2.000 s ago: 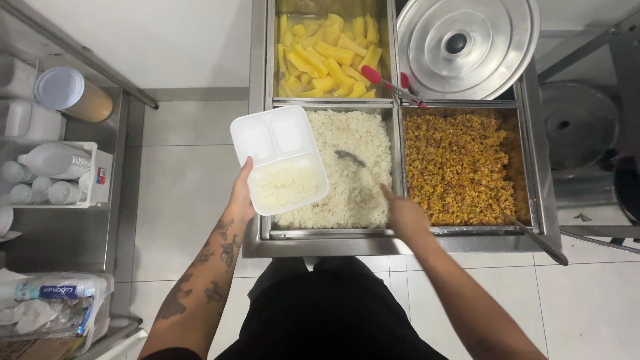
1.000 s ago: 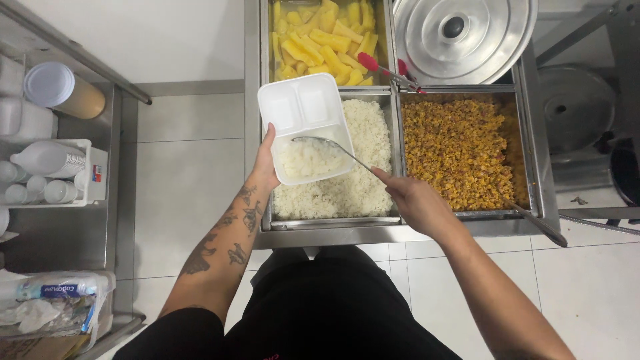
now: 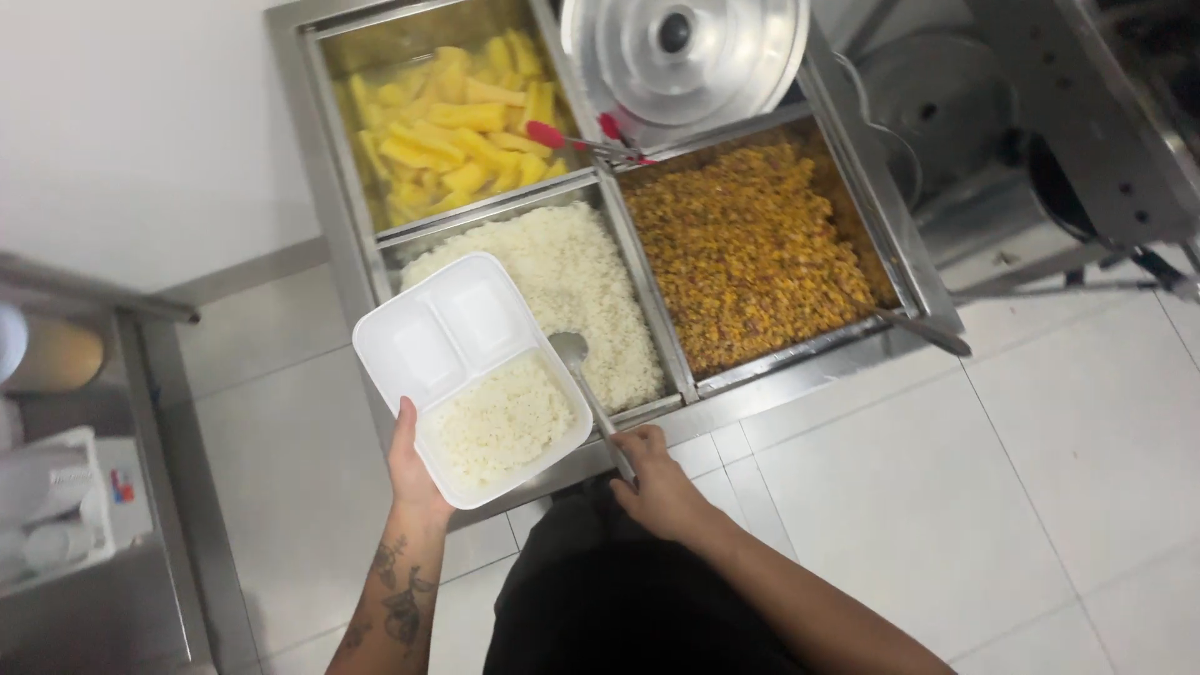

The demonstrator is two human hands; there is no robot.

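My left hand grips the lower left side of a white three-compartment food container. Cooked rice lies in its largest compartment; the two smaller ones hold nothing. My right hand is closed around the handle of a metal serving spoon, whose bowl is beside the container's right edge, over the pan of white rice. To the right of that rice, a pan holds a crumbly orange-brown food. Yellow food pieces sit in liquid in the pan behind the rice.
Red-tipped tongs rest across the pan dividers. A round metal lid covers the back right well. Another utensil handle sticks out over the front right rim. At left stands a metal shelf with a white basket of bottles.
My right hand and the spoon have moved from over the container to its right side. More rice shows in the container than two seconds ago. The view has rotated.
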